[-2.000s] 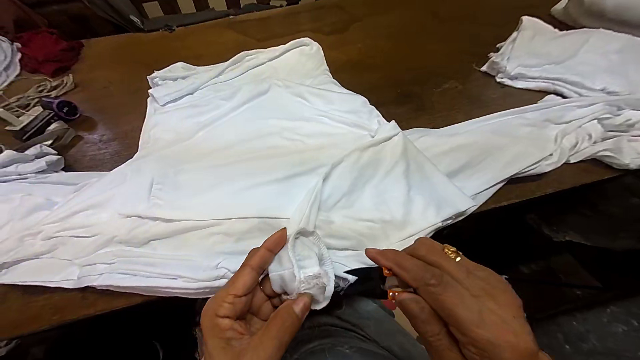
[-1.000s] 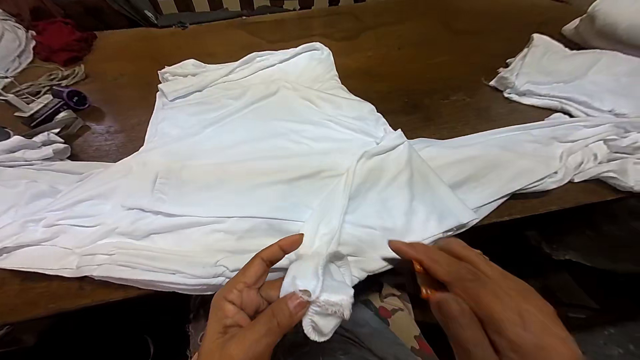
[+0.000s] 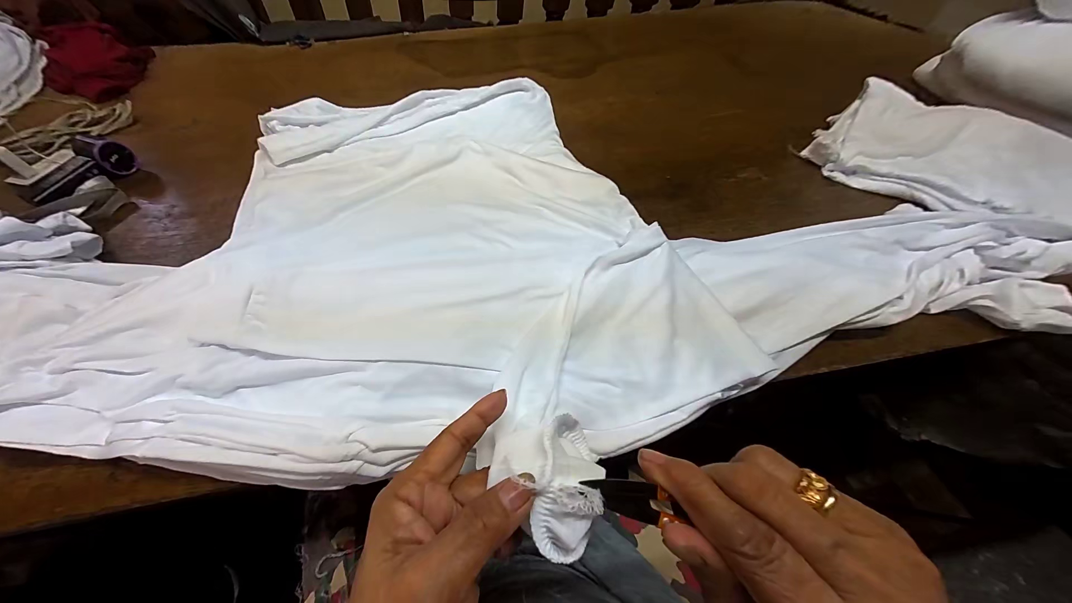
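Note:
A white fabric garment point(image 3: 402, 251) lies spread over the wooden table, with one sleeve hanging past the near edge. My left hand point(image 3: 456, 502) pinches that sleeve near its ribbed cuff point(image 3: 561, 532), thumb on the cloth and index finger extended. Frayed threads show along the cuff seam. To the right, my right hand point(image 3: 779, 536), with a gold ring, grips a small cutting tool point(image 3: 624, 494) with dark blades and orange handle parts. Its tip is at the frayed seam. My palm and fingers hide most of the handle.
Folded white cloth point(image 3: 946, 159) lies at the right of the wooden table point(image 3: 703, 109). At the left are a red cloth point(image 3: 92, 63), a cord point(image 3: 79, 126) and a dark purple-rimmed object point(image 3: 109, 157). The table's near edge runs under the garment.
The cuff has been turned in my left hand, so its ribbed opening and frayed seam show differently. My right hand has brought the blades from lower right back to the cuff.

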